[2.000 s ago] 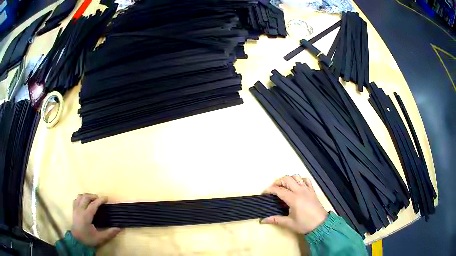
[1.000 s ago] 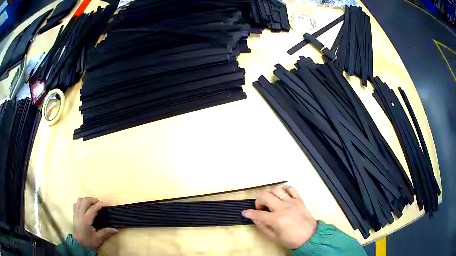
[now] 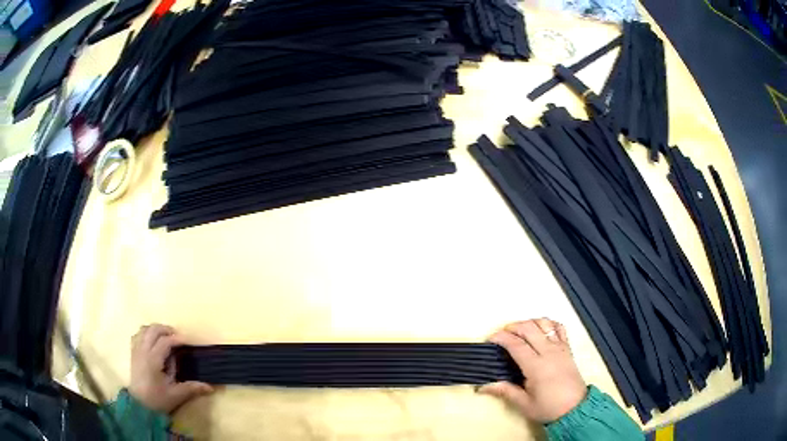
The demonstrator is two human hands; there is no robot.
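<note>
A strap bundle (image 3: 345,364) looks like a ribbed black band and lies level across the table in front of me. My left hand (image 3: 164,370) holds its left end, thumb below and fingers above. My right hand (image 3: 539,370) holds its right end in the same way, with a ring on one finger. The strap ends are hidden in my palms. The main strap stack (image 3: 302,129) lies beyond the bundle, in black rows.
The loose strap pile (image 3: 604,258) lies at right, with small strap groups (image 3: 720,267) near the right table edge. The masking tape roll (image 3: 103,170) and dark red card (image 3: 84,138) are at left. The left strap stack (image 3: 33,258) stands at the left edge.
My right hand has moved right from the bundle's middle part to its right end. The single strap that stuck out above the bundle no longer shows apart. The view has shifted slightly.
</note>
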